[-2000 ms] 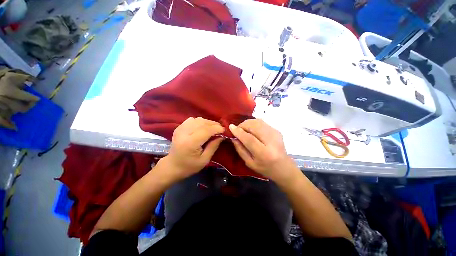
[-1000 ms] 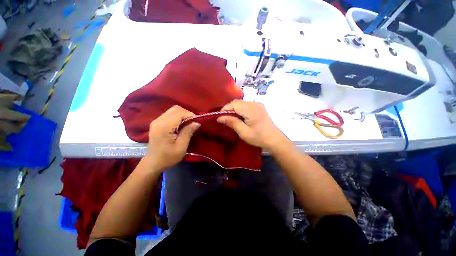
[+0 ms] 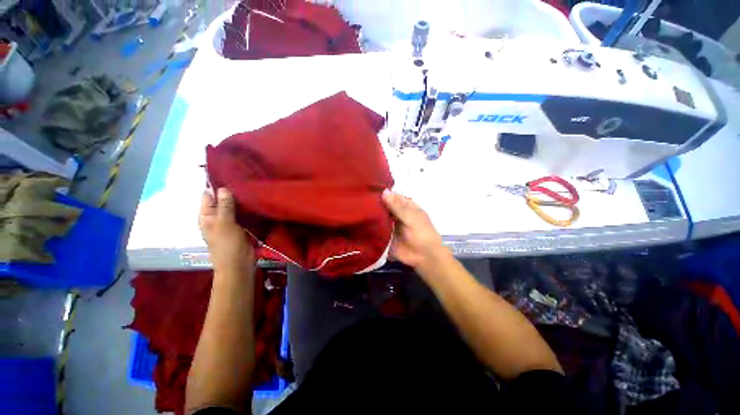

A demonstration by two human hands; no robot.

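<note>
A dark red garment piece (image 3: 312, 174) lies on the white sewing table at the front edge, left of the needle area (image 3: 423, 144). Its near part is folded and shows thin whitish edge lines. My left hand (image 3: 225, 231) holds its left edge, fingers on top. My right hand (image 3: 412, 229) holds its right edge near the table's front. Parts of both hands are hidden by the fabric.
The white JACK machine head (image 3: 560, 121) stands at right. Scissors (image 3: 553, 201) with red and yellow loops lie near the front edge, beside a small dark square (image 3: 516, 144). Red panels (image 3: 292, 28) lie behind. A red bundle (image 3: 203, 324) hangs over a blue bin at lower left.
My hands have moved apart, from a seam edge pinched between them to the two sides of the red piece. The near part of the piece is now folded and bunched.
</note>
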